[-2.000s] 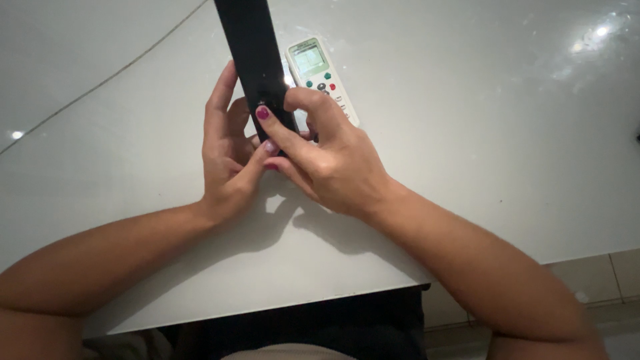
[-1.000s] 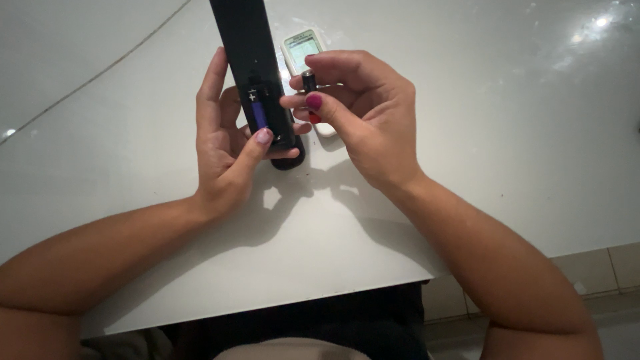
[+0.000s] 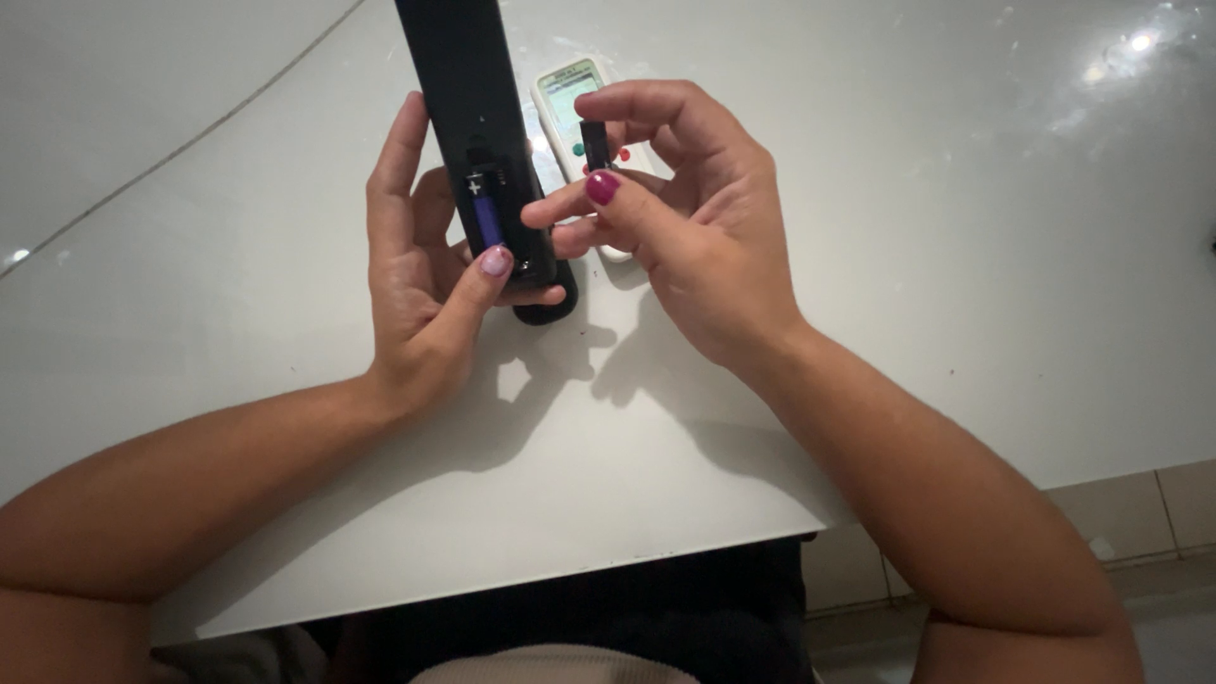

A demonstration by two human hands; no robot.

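My left hand (image 3: 427,256) holds a long black remote control (image 3: 467,85), its battery compartment facing up. In the compartment lies a purple and black battery (image 3: 487,214), bearing a plus mark, with my left thumb on its lower end. To the right of it, my right hand (image 3: 708,209) holds a small black piece (image 3: 595,144) between thumb and fingers; whether it is a battery or a cover cannot be told. A white remote control (image 3: 565,95) with a screen lies behind my right fingers, partly hidden.
Under my left hand, the rounded end of another black object (image 3: 549,302) rests on the glossy white table (image 3: 608,494). A thin dark line crosses the table at upper left. The table's near edge runs in front of my body.
Two seconds ago both hands were on the black remote and no battery showed. Since then the compartment has come into view with the battery in it, and my right hand has moved off to the right.
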